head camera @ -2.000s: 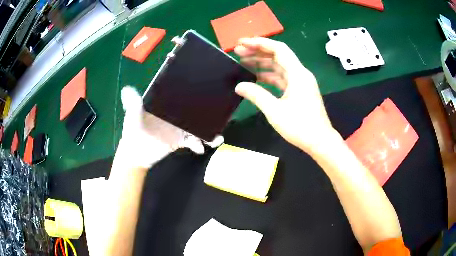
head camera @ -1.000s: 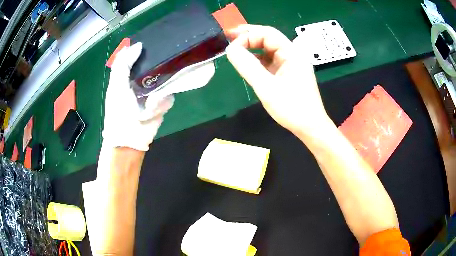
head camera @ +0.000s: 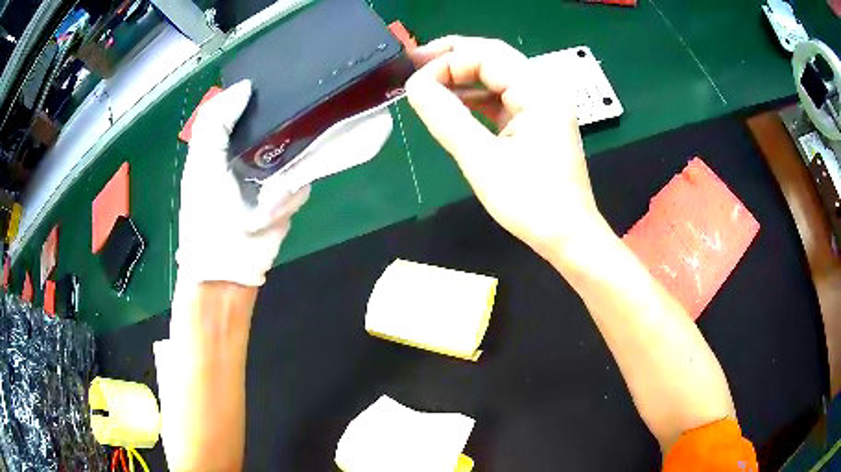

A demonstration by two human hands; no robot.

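My left hand (head camera: 226,198), in a white glove, holds a black set-top box (head camera: 309,69) above the belt. Its glossy dark-red front with the white "Star" logo faces me. My bare right hand (head camera: 498,138) is at the front's right end, thumb and forefinger pinched together against the corner. Whether a clear sticker is between those fingertips cannot be made out. A curled label sheet (head camera: 431,309) lies on the black mat below the hands, and a second white sheet with a yellow edge (head camera: 406,438) lies nearer me.
A white box underside (head camera: 595,88) sits on the green belt behind my right hand. A wrinkled red sheet (head camera: 696,240) lies on the mat at right. A tape dispenser (head camera: 819,88) is at the right edge, a yellow roll (head camera: 124,412) at left. Foam pads (head camera: 111,207) and black boxes are on the belt.
The box has tilted from its flat dark face to showing its logo front, and moved up and left. My right hand has closed from spread fingers to a pinch at the front's right end.
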